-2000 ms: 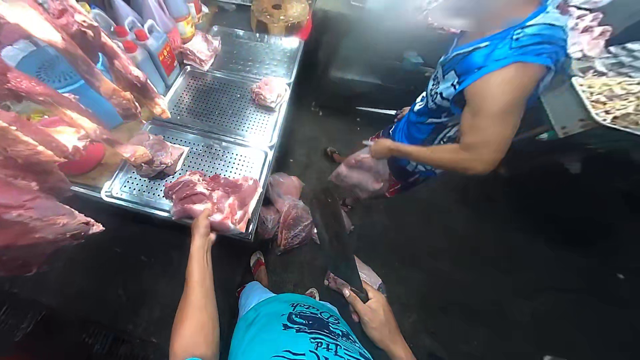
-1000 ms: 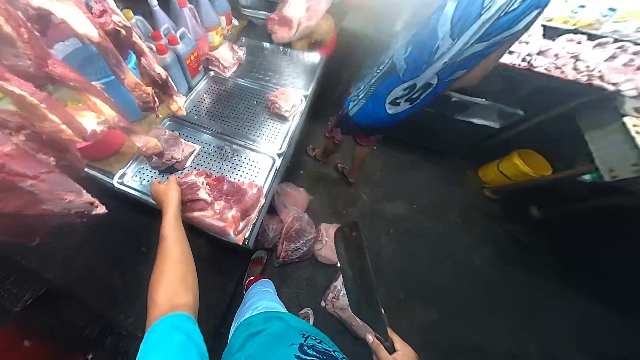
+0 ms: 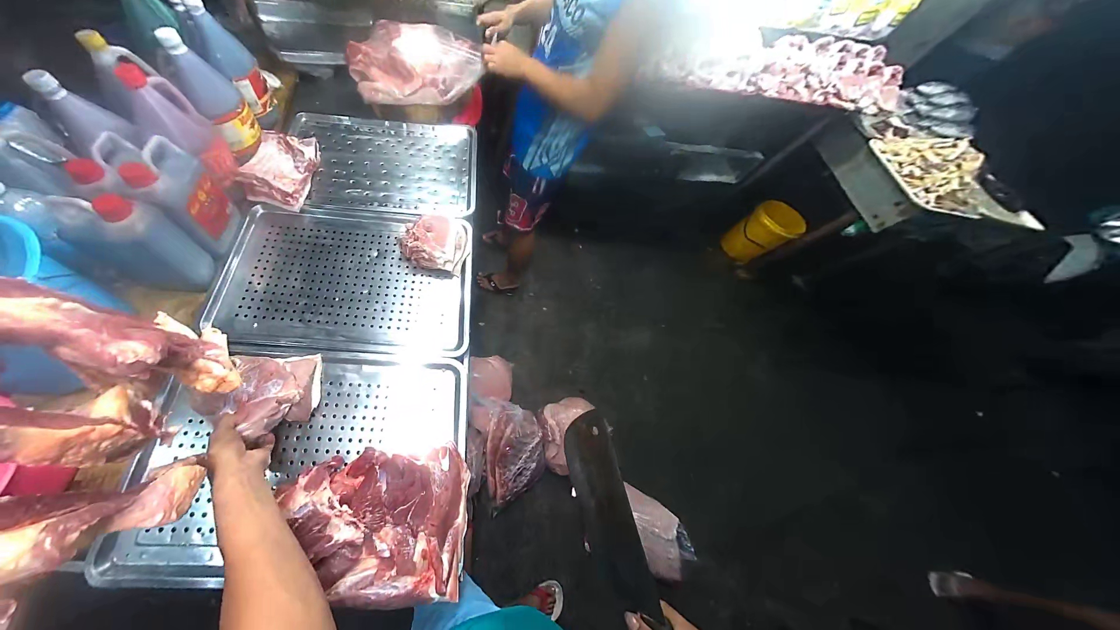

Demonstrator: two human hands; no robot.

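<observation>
My left hand (image 3: 238, 448) is on a piece of raw meat (image 3: 273, 392) at the left of the nearest perforated metal tray (image 3: 367, 398); its fingers are partly hidden. A large slab of raw meat (image 3: 385, 525) lies at that tray's front right corner, beside my left forearm. At the bottom edge, my right hand (image 3: 661, 619) is closed around the handle end of a wide dark cleaver (image 3: 608, 512), whose blade points up and away over the floor. Bagged meat (image 3: 512, 446) hangs or rests beside the counter, left of the blade; which one I cannot tell.
Two more metal trays (image 3: 337, 284) (image 3: 389, 166) continue behind, with smaller meat pieces. Bottles and jugs (image 3: 131, 236) crowd the left, above hanging meat (image 3: 96, 341). A person in blue (image 3: 560, 105) holds bagged meat (image 3: 416, 63) at the back. A yellow bucket (image 3: 763, 230) stands right.
My left hand has gone from the large slab to the smaller piece of meat. The other person, earlier beside the bags on the right, is now at the far end of the trays. The view has shifted.
</observation>
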